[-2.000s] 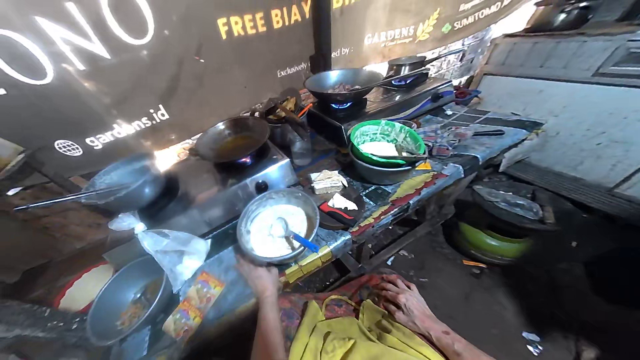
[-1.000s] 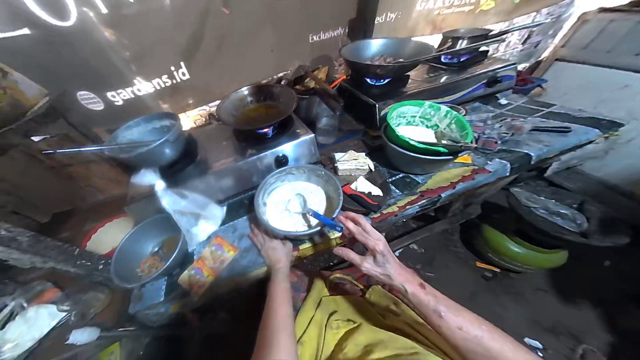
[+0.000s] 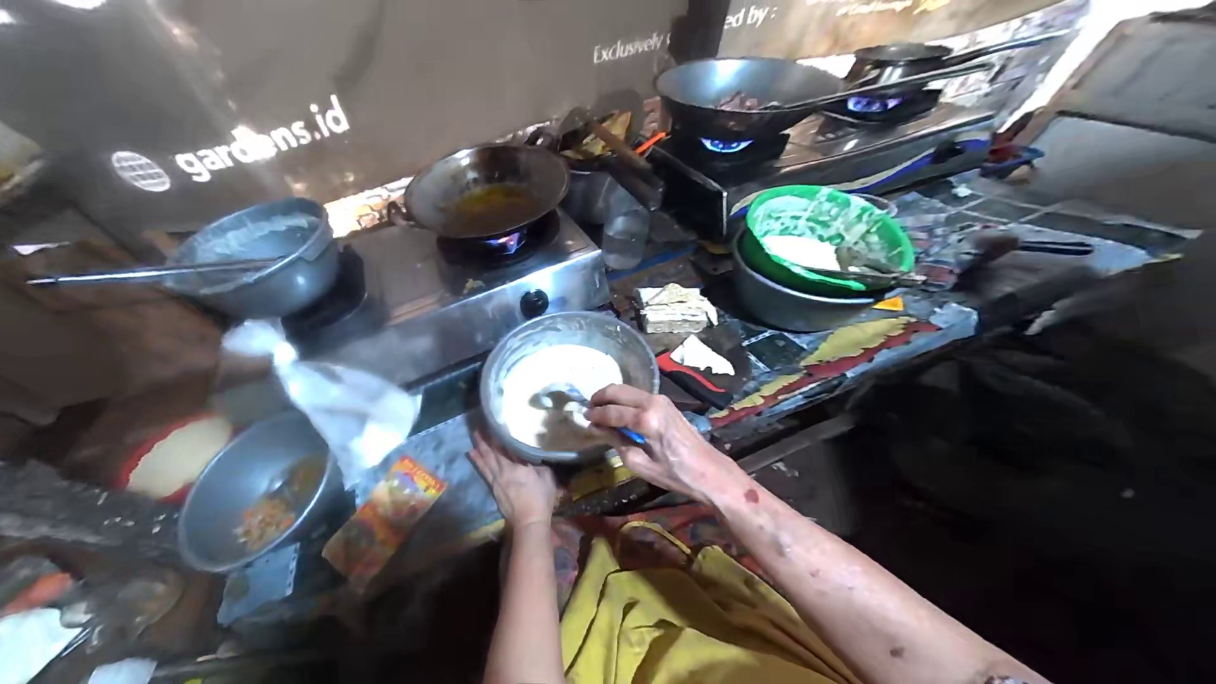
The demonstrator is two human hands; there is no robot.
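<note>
A metal bowl (image 3: pixel 638 344) of white batter sits at the counter's front edge. My right hand (image 3: pixel 651 437) grips the blue handle of a metal spoon (image 3: pixel 568 397), whose head rests in the batter. My left hand (image 3: pixel 518 483) lies against the bowl's lower left side with its fingers spread, touching its outside; whether it grips the wall I cannot tell. Just right of the bowl are a stack of pale flat pieces (image 3: pixel 676 310), a torn white piece (image 3: pixel 703 355) and a red-and-black handled tool (image 3: pixel 693 378).
Behind the bowl, a wok of oil (image 3: pixel 486 195) stands over a lit burner. Another wok (image 3: pixel 746 95) is over a flame at the back right. A green basket (image 3: pixel 898 242) rests in a grey basin (image 3: pixel 803 309). At left are a pot (image 3: pixel 256 256), a plastic bag (image 3: pixel 356 408) and a grey bowl (image 3: pixel 204 494).
My right hand has moved from my lap to the bowl and taken hold of the blue-handled spoon. My left hand stays by the bowl.
</note>
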